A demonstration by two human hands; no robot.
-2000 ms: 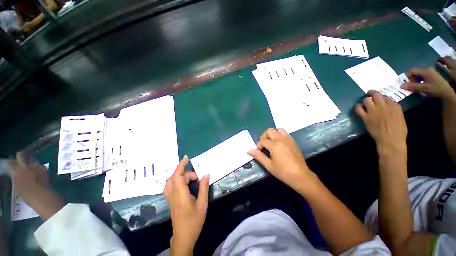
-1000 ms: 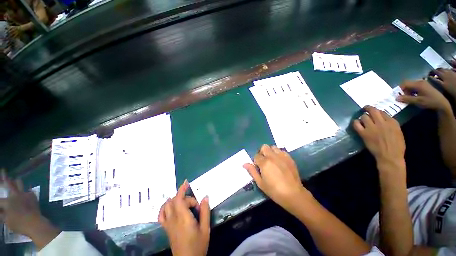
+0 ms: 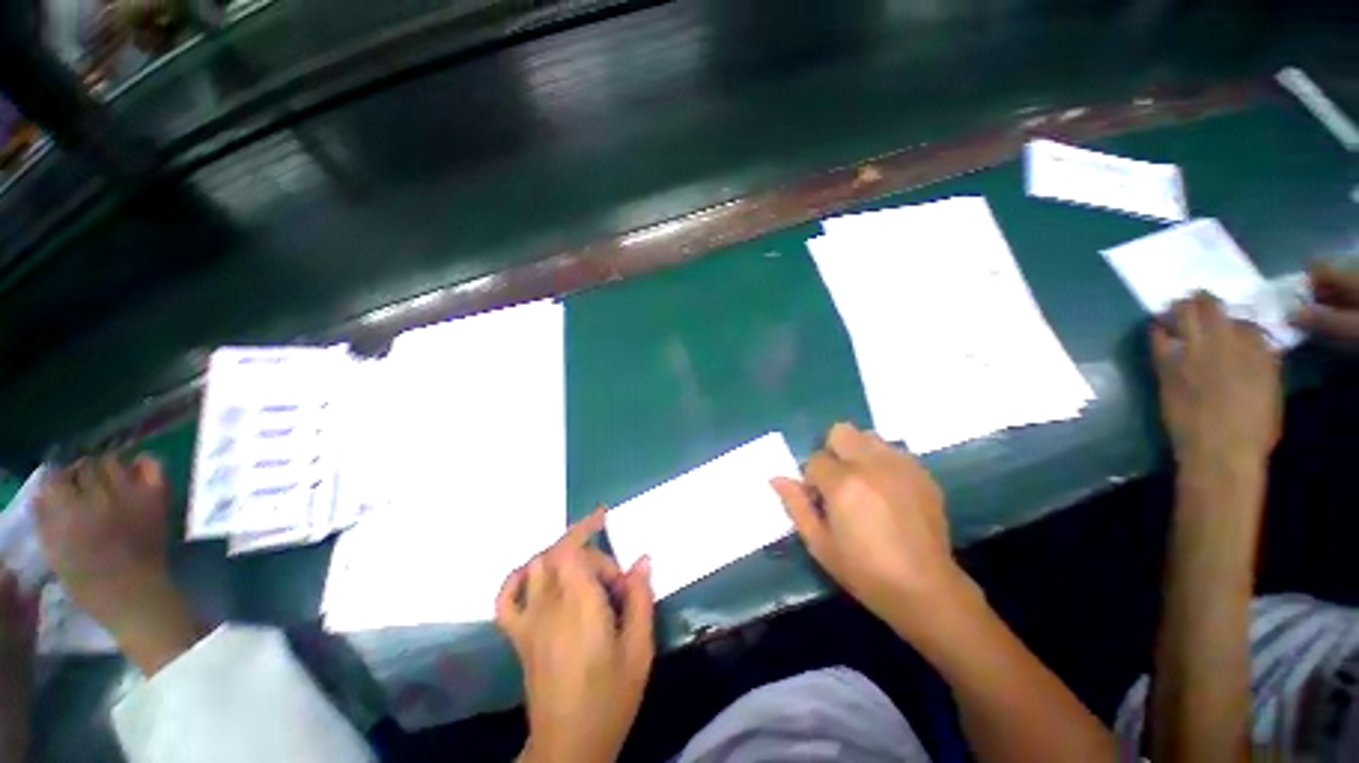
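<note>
A part-folded leaflet (image 3: 705, 514), a white rectangle with a nearly blank face, lies flat at the near edge of the green bench. My left hand (image 3: 578, 623) holds its left end, with thumb and fingers at the edge. My right hand (image 3: 879, 519) holds its right end, with the thumb on the corner and the fingers curled. A large white sheet stack (image 3: 470, 432) lies to the left. Another slightly fanned sheet stack (image 3: 954, 328) lies to the right. The picture is blurred, so the print is hard to read.
A smaller printed pile (image 3: 268, 444) overlaps the left stack. A neighbour's hand (image 3: 112, 544) is over papers at far left. On the right, another person's hand (image 3: 1219, 373) presses a sheet (image 3: 1188, 266), with a folded leaflet pile (image 3: 1104, 178) behind it. The dark conveyor (image 3: 596, 164) runs beyond the bench.
The camera view has shifted. My hands still hold the leaflet in much the same pose. The left neighbour's hand, blurred before, now shows more clearly, with white paper near it.
</note>
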